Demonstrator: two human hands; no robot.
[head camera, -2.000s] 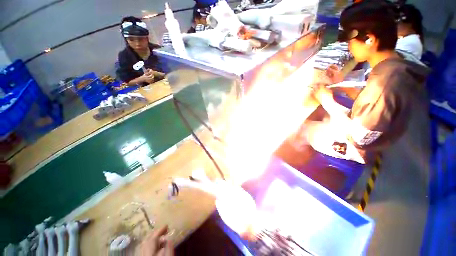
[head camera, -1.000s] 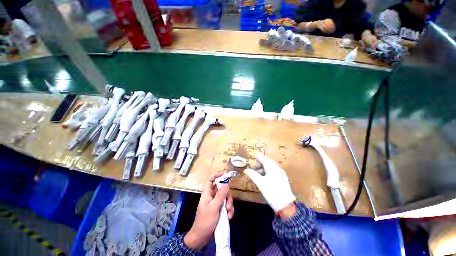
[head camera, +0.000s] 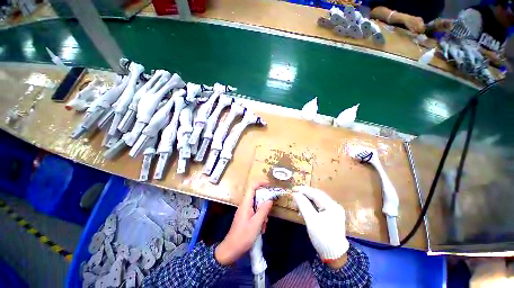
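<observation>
A pale grey-white handle assembly (head camera: 257, 261) is held near the bench's front edge, its narrow end pointing down. My bare left hand (head camera: 243, 228) grips it just below its upper end. My right hand (head camera: 324, 222), in a white knit glove, is at the right of that end, with thumb and forefinger pinched together. Whether a small part is between the fingertips cannot be made out. A small white oval ring (head camera: 281, 173) lies just behind on a thin brown pad (head camera: 256, 169) with brown specks around it.
Many similar handles (head camera: 169, 121) are piled at left, and one (head camera: 388, 194) lies at right. Two nozzle bottles (head camera: 346, 115) stand by the green belt (head camera: 225, 62). A black cable (head camera: 445, 163) hangs at right. Grey plates (head camera: 129, 256) fill the lower-left bin. A phone (head camera: 68, 84) lies far left.
The view has shifted slightly. My right hand has moved from beside the ring to the handle's upper end, and its fingers have closed together. My left hand still holds the handle.
</observation>
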